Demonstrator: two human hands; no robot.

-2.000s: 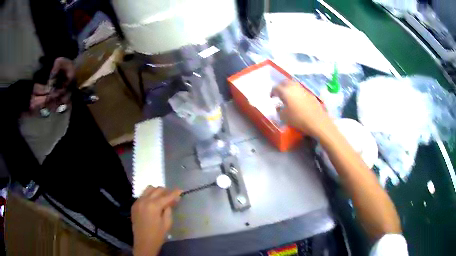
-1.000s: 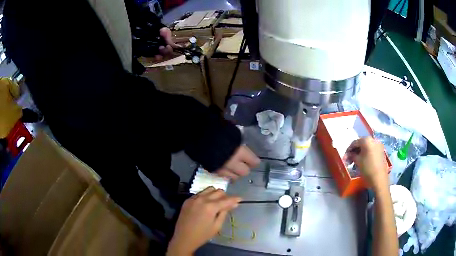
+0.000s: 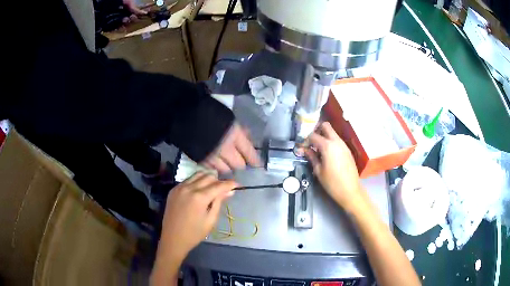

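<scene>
My left hand (image 3: 193,209) holds a stemmed workpiece by its thin black rod. Its white round head (image 3: 291,185) lies over the upper end of the slotted clamp bar (image 3: 302,209). My right hand (image 3: 331,159) has its fingertips at a second round head (image 3: 299,151) on the fixture block (image 3: 282,158), just below the press tip (image 3: 307,124). That head's dark stem runs left towards another person's blurred hand (image 3: 237,149). Whether my right fingers grip the head or a small part is hidden.
The open orange box (image 3: 367,151) stands right of the press tip. A white round tub (image 3: 416,201), a green-nozzled bottle (image 3: 430,127) and a plastic bag (image 3: 472,179) are at right. Yellow bands (image 3: 240,230) lie on the plate. The person's dark sleeve (image 3: 184,111) reaches in from the left.
My right hand has left the orange box and moved left to the fixture block. A second workpiece head now lies at the block. My left hand still holds its workpiece. The view has shifted.
</scene>
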